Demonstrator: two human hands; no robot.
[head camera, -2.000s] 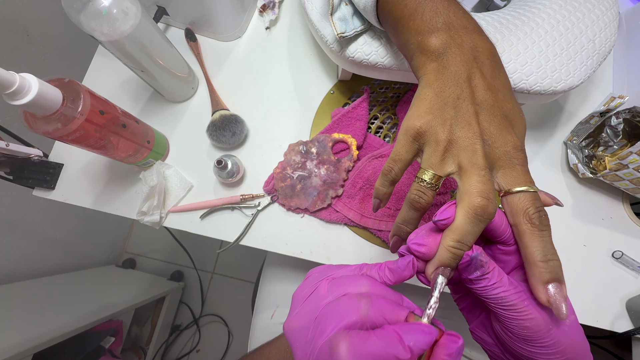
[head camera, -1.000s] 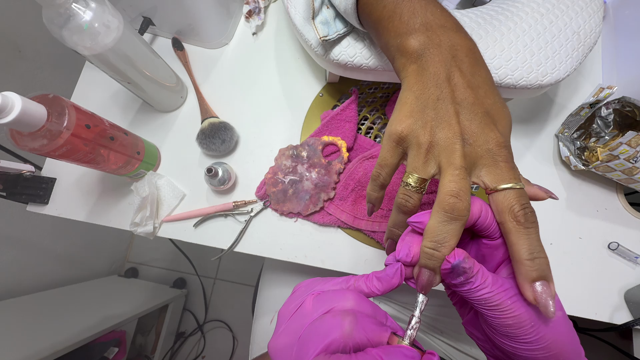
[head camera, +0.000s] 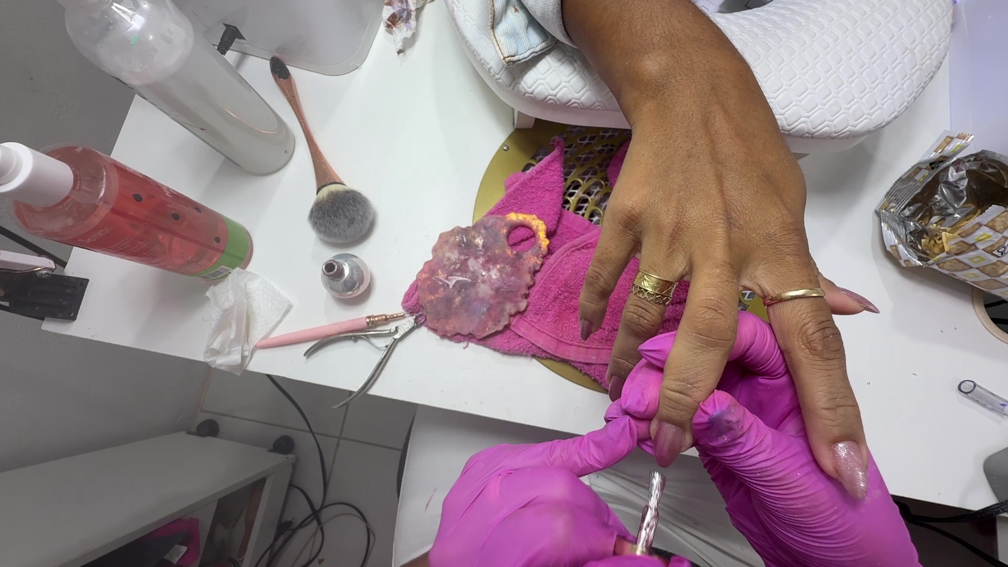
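Note:
My left hand (head camera: 535, 504), in a pink glove, holds a nail polish brush (head camera: 650, 508) with shimmery pink-silver polish on its bristles. The tip points up, just below the middle fingernail (head camera: 668, 442) of another person's hand (head camera: 701, 181). My right hand (head camera: 776, 425), also gloved, grips that middle finger, thumb on one side and fingers beneath; its thumb tip bears a dark smudge. The other hand lies back up and wears gold rings (head camera: 654, 288). Its index nail (head camera: 850, 468) has glittery pink polish. The brush's handle is mostly hidden in my left hand.
A white padded armrest (head camera: 850, 71) lies under the wrist. Left of it are a pink towel (head camera: 563, 315), a scalloped resin palette (head camera: 480, 279), cuticle nippers (head camera: 386, 350), a small bottle (head camera: 345, 276), a fluffy brush (head camera: 339, 213) and a red pump bottle (head camera: 142, 213). An open foil packet (head camera: 945, 213) stands right.
Two seconds ago the brush tip was against the middle fingernail; now it sits just below it, with a small gap. My right hand keeps hold of the finger.

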